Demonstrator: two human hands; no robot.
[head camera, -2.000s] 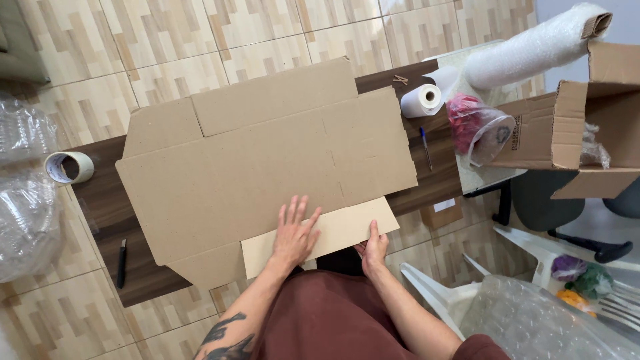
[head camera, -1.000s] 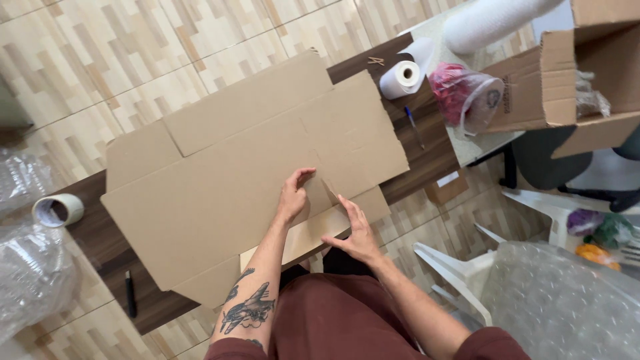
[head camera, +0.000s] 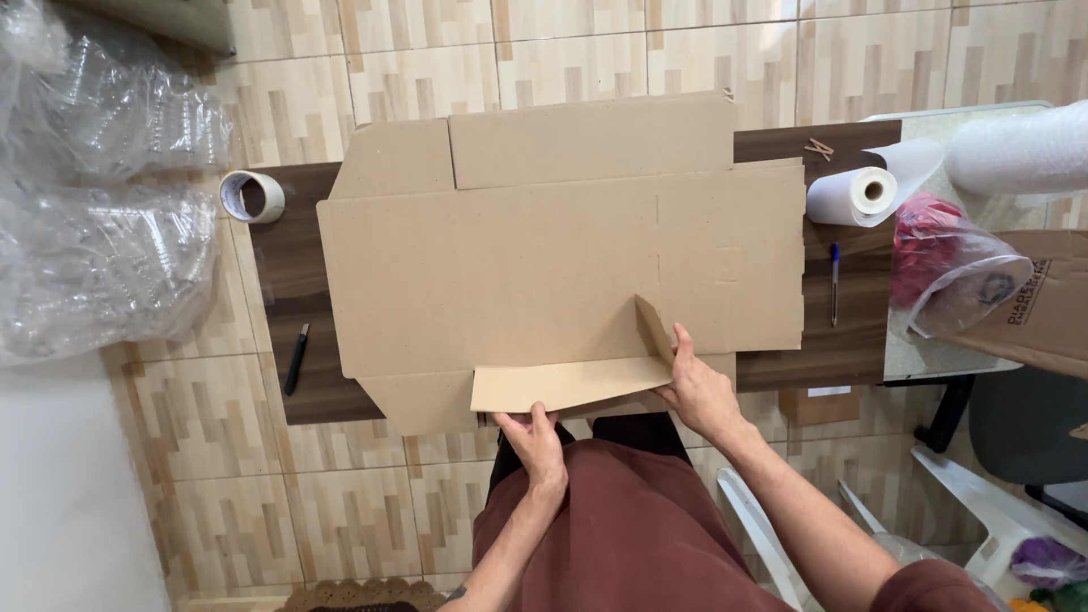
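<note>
A flat, unfolded cardboard box blank (head camera: 510, 263) covers most of the dark wooden tabletop (head camera: 293, 246). Along its near edge lies a narrower, lighter cardboard strip (head camera: 561, 382), its right end folded up. My left hand (head camera: 535, 442) pinches the strip's near edge, left of its middle, the thumb partly hidden below. At the bend, my right hand (head camera: 701, 395) grips the cardboard, with a finger against the back of the raised end flap (head camera: 654, 327).
A tape roll (head camera: 252, 197) and a box cutter (head camera: 297, 359) lie at left. At right are a white paper roll (head camera: 852, 196), a blue pen (head camera: 835, 285), small wooden pieces (head camera: 819, 149), a bagged pink item (head camera: 931, 246) and a bubble wrap roll (head camera: 1020, 149).
The strip's right end now stands folded up; two seconds ago the strip lay flat. My left hand has moved from the cardboard's surface to the strip's near edge. The view has rotated.
</note>
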